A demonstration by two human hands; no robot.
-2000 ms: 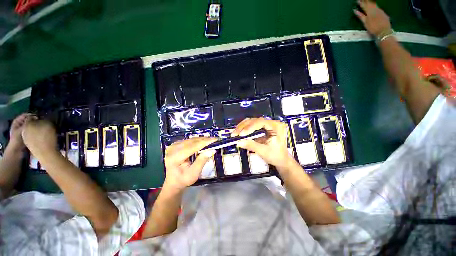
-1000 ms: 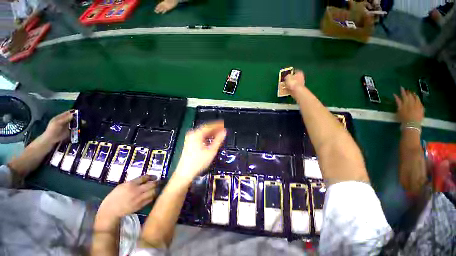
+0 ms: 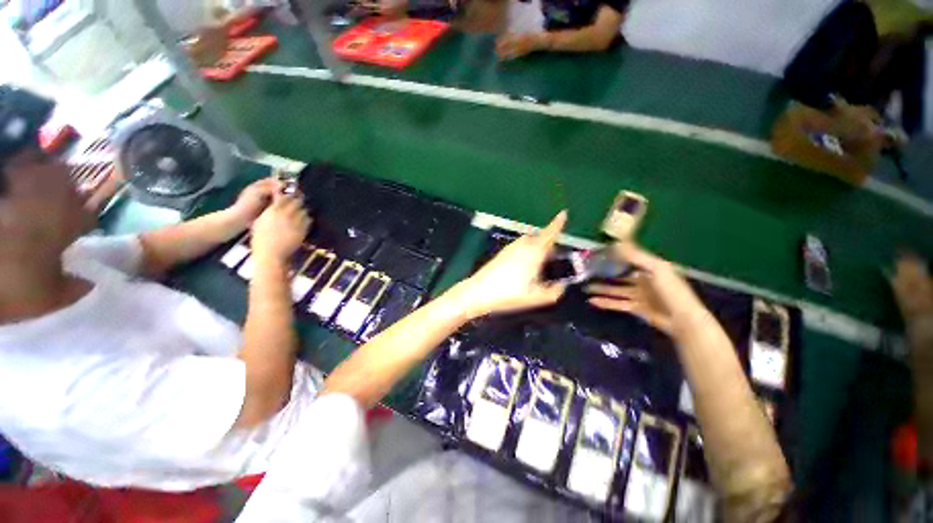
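My left hand is over the back of the black blister tray, thumb and forefinger around a phone body with a dark screen. My right hand is just right of it, fingers spread. A blurred dark piece lies between the hands; whether my right hand grips it I cannot tell. Front housings with gold edges and whitish lower parts, such as this one, lie in the tray's near pockets. Another housing is at its right end. A gold-edged phone lies on the green belt beyond my hands.
At left a worker in white holds a small phone over a second black tray. A fan stands behind. Another phone lies on the belt at right. Red trays and a cardboard box are across the line. A blurred arm is far right.
The view has swung left. My right hand has drawn back from the gold-edged phone, which now lies free on the belt. My left hand has moved to the tray's back edge and holds a phone body.
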